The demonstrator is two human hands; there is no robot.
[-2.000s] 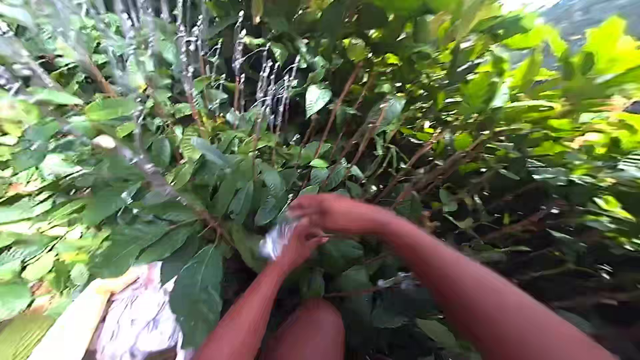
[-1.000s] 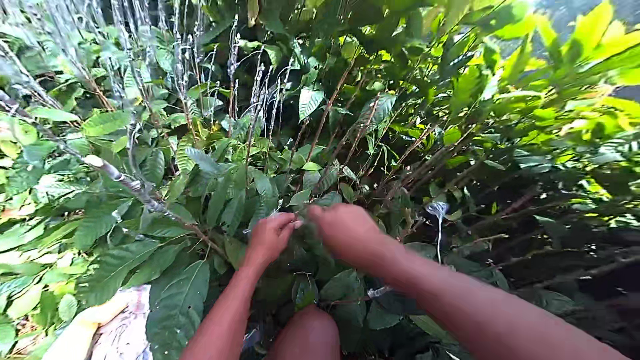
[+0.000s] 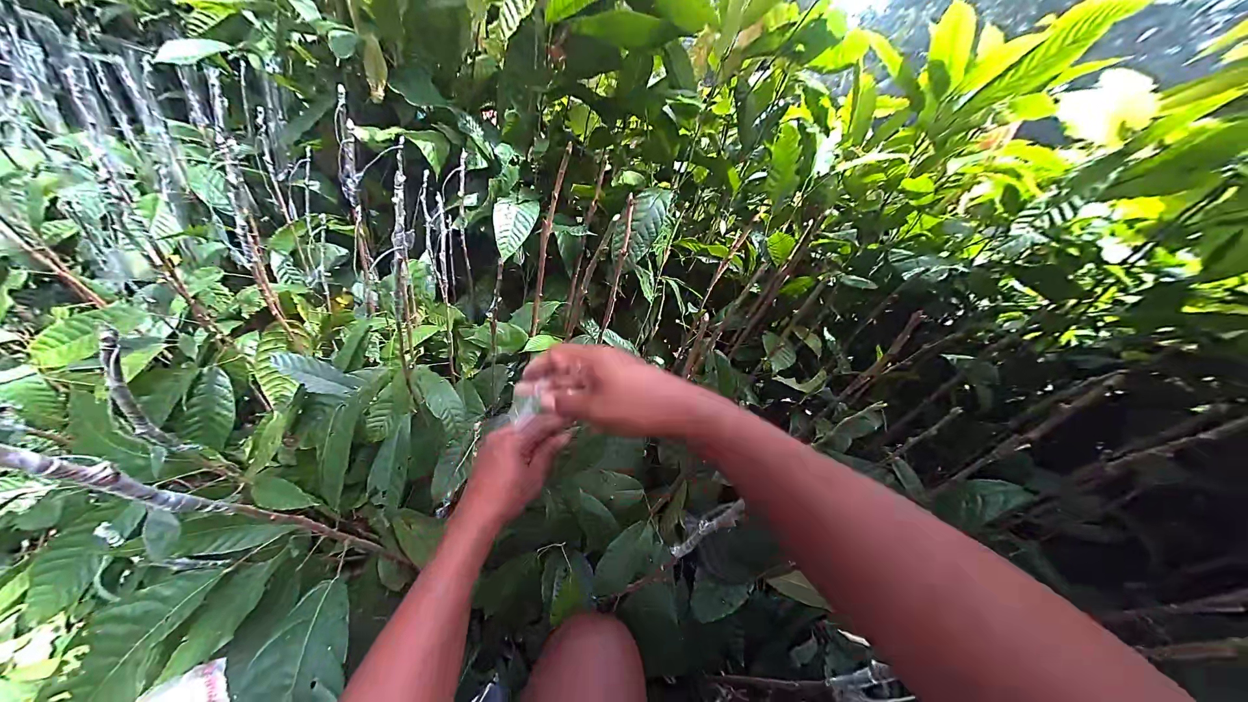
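My left hand (image 3: 512, 468) is low in the middle of the view, its fingers closed around a piece of clear plastic film (image 3: 526, 405). Just above and to the right, my right hand (image 3: 600, 390) is at the same film with bent fingers, slightly blurred. Whether its fingertips pinch the film cannot be made out. Behind the hands stand several cut brown stems (image 3: 551, 239). Farther left are stems wrapped in clear plastic (image 3: 400, 219). Any stem between my fingers is hidden.
A long plastic-wrapped branch (image 3: 175, 499) reaches in from the left. Another wrapped stem (image 3: 707, 528) lies below my right forearm. Broad green leaves (image 3: 302, 643) crowd the lower left, near a pale printed packet (image 3: 190, 682). My knee (image 3: 590, 663) is at the bottom. Cut branches (image 3: 1043, 429) slant across the right.
The hands, apart one second ago, are now close together around clear film. The thin strip with a crumpled top seen right of the hands one second ago no longer shows there.
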